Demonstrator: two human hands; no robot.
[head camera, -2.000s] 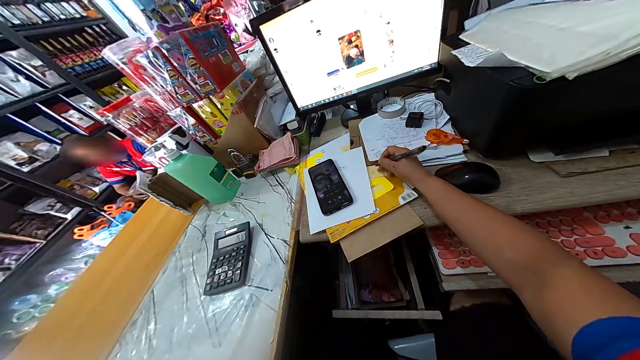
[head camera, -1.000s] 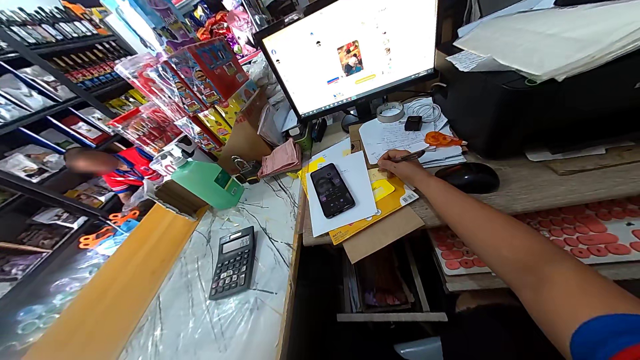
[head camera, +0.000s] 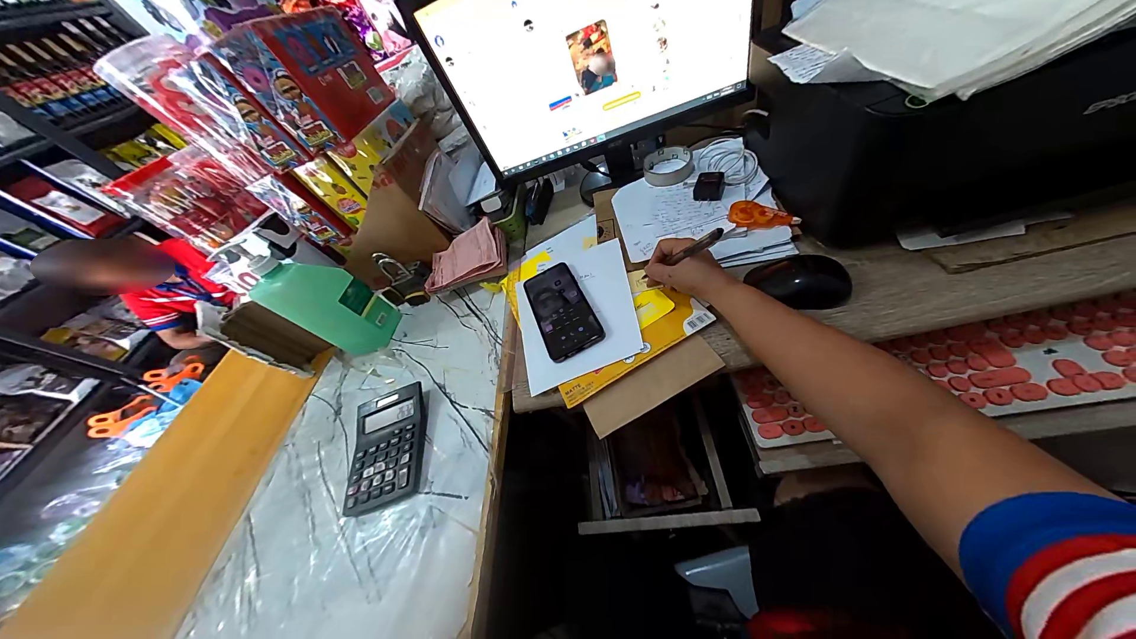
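My right hand (head camera: 688, 269) holds a dark pen (head camera: 696, 247) and rests on a yellow packet (head camera: 655, 306), its fingertips at a small slip of paper. To its left a smartphone (head camera: 564, 312) with a lit screen lies on white paper (head camera: 624, 306), which overlaps the packet. Handwritten sheets (head camera: 661, 213), an orange correction-tape dispenser (head camera: 761, 216) and a roll of tape (head camera: 667, 166) are just beyond the hand. A black computer mouse (head camera: 799, 282) sits beside my wrist. My left hand is out of view.
A monitor (head camera: 586, 80) stands behind, a black printer (head camera: 923, 133) at right, above a pink-keyed keyboard (head camera: 1003, 373). A calculator (head camera: 386, 450) and green pump bottle (head camera: 324, 302) are on the left counter. Below is an open drawer (head camera: 670, 521). Another person (head camera: 182, 288) is at far left.
My right hand stays at nearly the same spot with the pen. The other person at the left has shifted in posture slightly.
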